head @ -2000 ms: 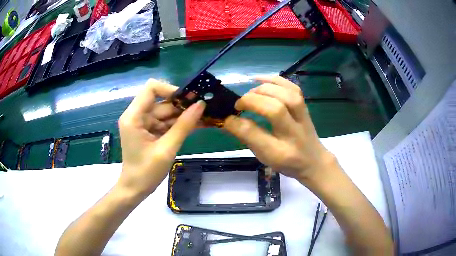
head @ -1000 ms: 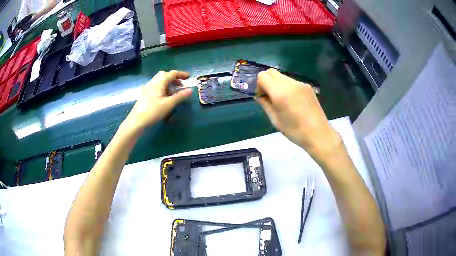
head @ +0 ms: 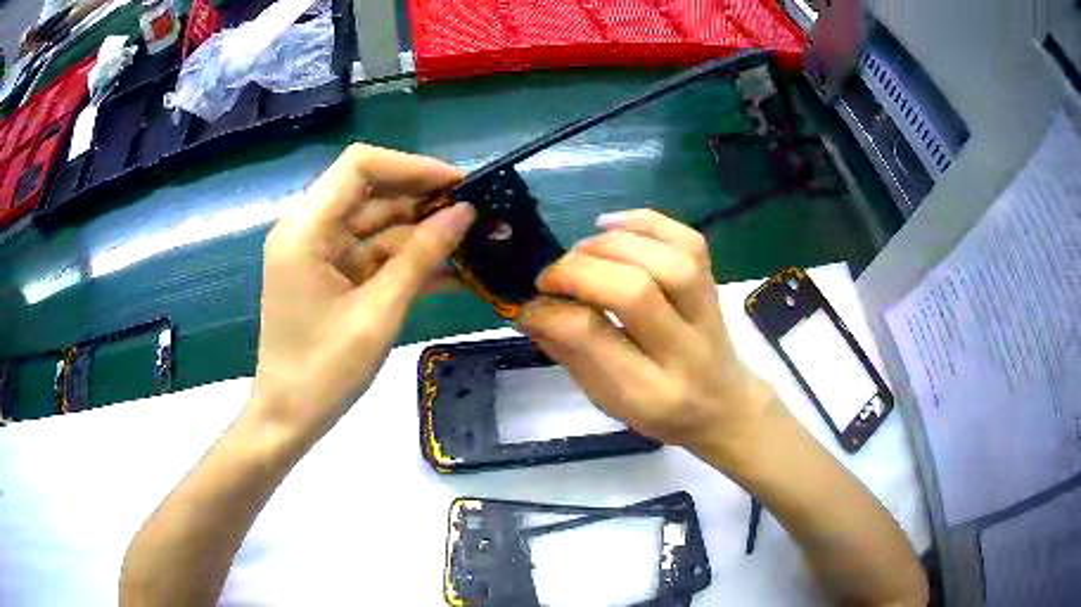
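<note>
A black phone middle frame (head: 504, 231) with orange edging is held tilted above the belt, its solid end towards me. My left hand (head: 356, 255) grips one corner of that end, thumb on top. My right hand (head: 646, 314) pinches the other corner. The frame's long rail runs up to the right; its far end is blurred. A thicker black frame (head: 462, 409) lies on the white mat below, partly hidden by my right hand. Another frame (head: 492, 557), with a thin dark strip across its window, lies nearer me. A further frame (head: 818, 356) lies slanted at the mat's right.
Frames (head: 81, 377) lie on the green belt (head: 225, 302) at left. A red tray (head: 593, 36), a black tray (head: 142, 154) and a plastic bag (head: 255, 65) are beyond. Tweezers (head: 754, 522) show partly beside my right forearm. Printed sheets (head: 1008, 344) hang at right.
One second ago my left hand was empty and my right was at frames on the belt. Now both hold a raised frame. A frame now lies at the mat's right. The left belt frames appear further left.
</note>
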